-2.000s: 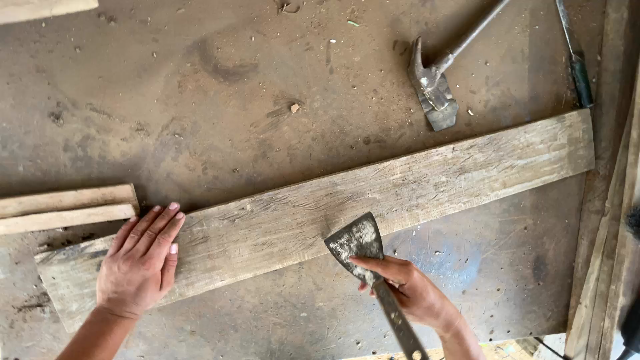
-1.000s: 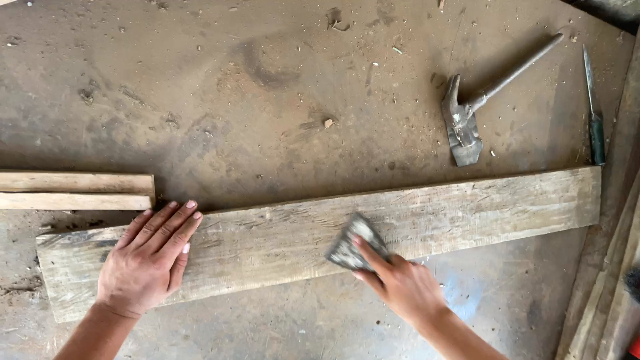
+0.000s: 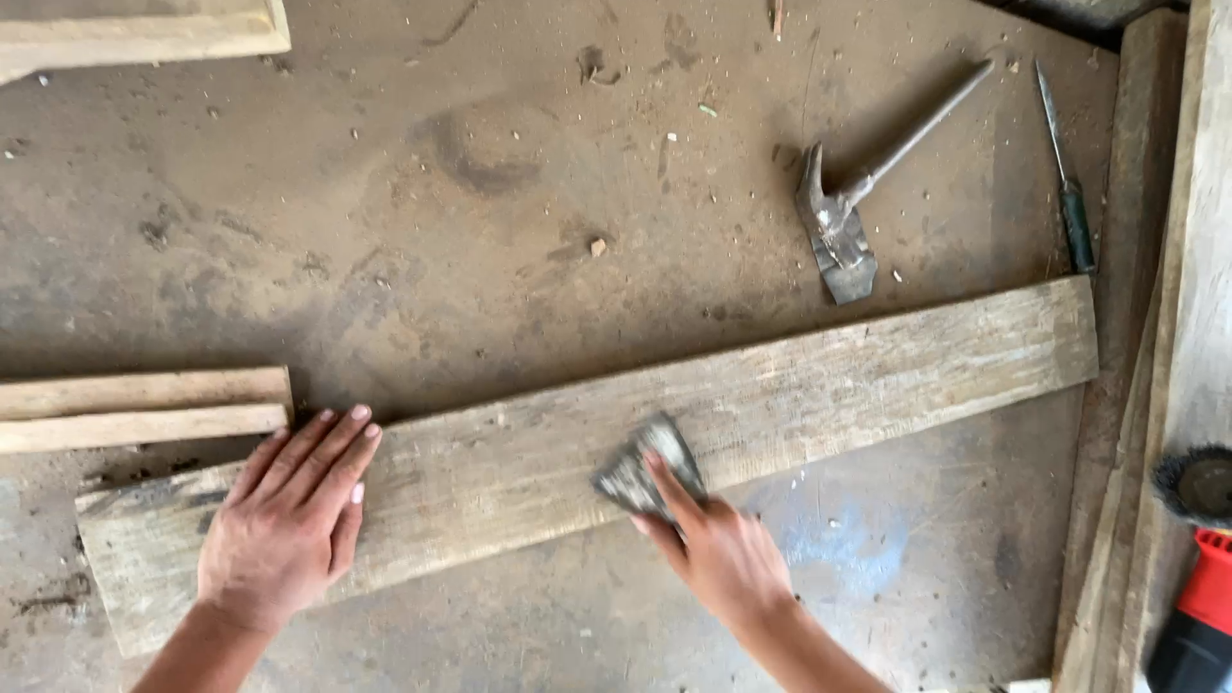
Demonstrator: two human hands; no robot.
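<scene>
A long weathered wooden board [image 3: 818,395] lies at a slant across the worktable. My left hand [image 3: 284,520] rests flat on its left part, fingers together, pressing on the wood without gripping it. In my right hand [image 3: 727,553] is a metal putty knife [image 3: 647,470], its wide, stained blade against the middle of the board and my index finger along the blade. The palm and fingers hide the handle. The blade is slightly blurred.
Two light wood strips [image 3: 144,409] lie left, another wood piece [image 3: 144,34] at top left. Beyond the board are a hammer-like tool with a flat blade [image 3: 837,231] and a green-handled pointed tool [image 3: 1073,217]. Planks [image 3: 1126,337] and a red-and-black power tool with a wire brush [image 3: 1213,587] stand right.
Two seconds ago the putty knife was tilted with its handle showing; its blade now lies over the board and my right hand covers the handle. The left hand stays on the board. The view has shifted.
</scene>
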